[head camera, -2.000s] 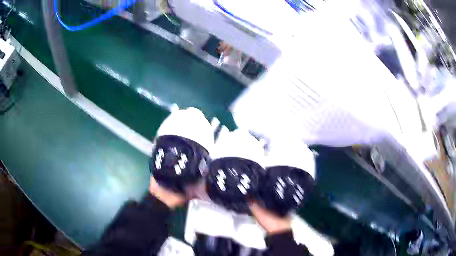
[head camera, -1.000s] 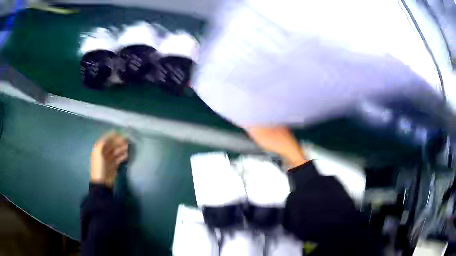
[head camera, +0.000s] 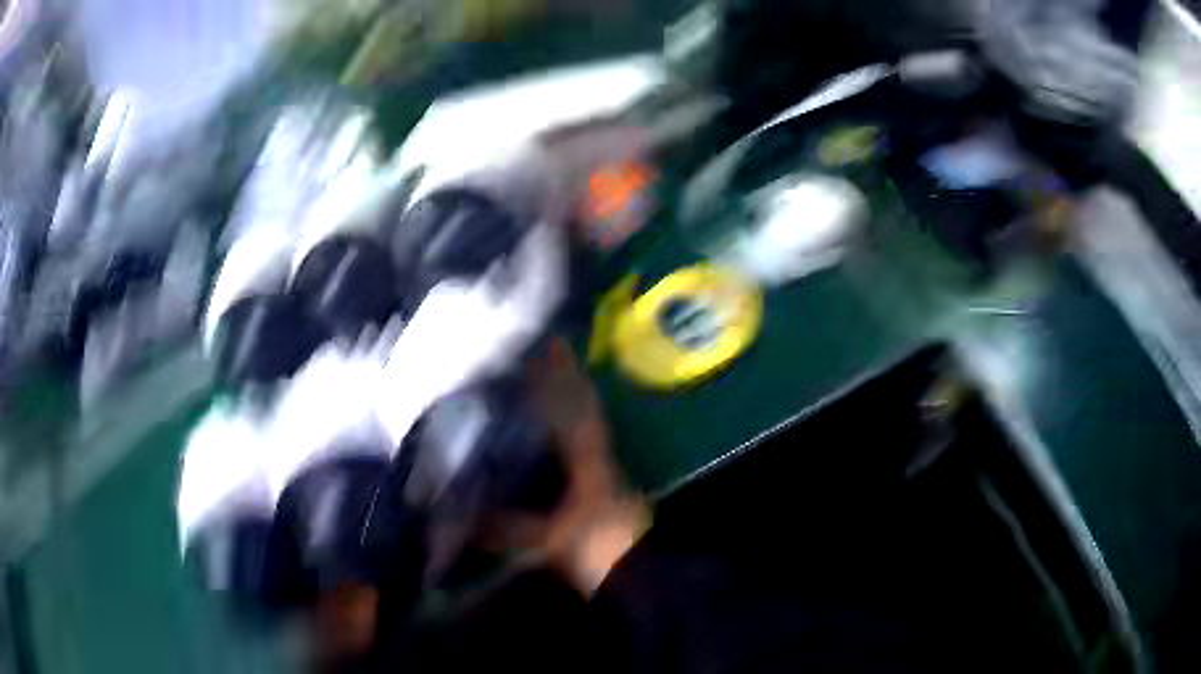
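The view is strongly blurred. Several white-hooded dome cameras with glossy black balls stand close together in two rows at left. A back camera [head camera: 454,237] and a front camera [head camera: 481,441] are the rightmost ones. My right hand [head camera: 593,507] is around the right side of the front right camera, fingers along its ball. My left hand [head camera: 346,616] shows only as a small blurred patch low below the front middle camera [head camera: 329,507]; its fingers are hidden.
A yellow tape roll [head camera: 689,325] lies right of the cameras on the green mat [head camera: 685,428]. Behind it are a white roll [head camera: 806,224] and a small orange item [head camera: 619,191]. A large dark open area with a thin pale edge [head camera: 803,419] fills the lower right.
The view has swung right. My left hand has moved from the bare bench to low by the front cameras; my right hand now lies against the front right camera.
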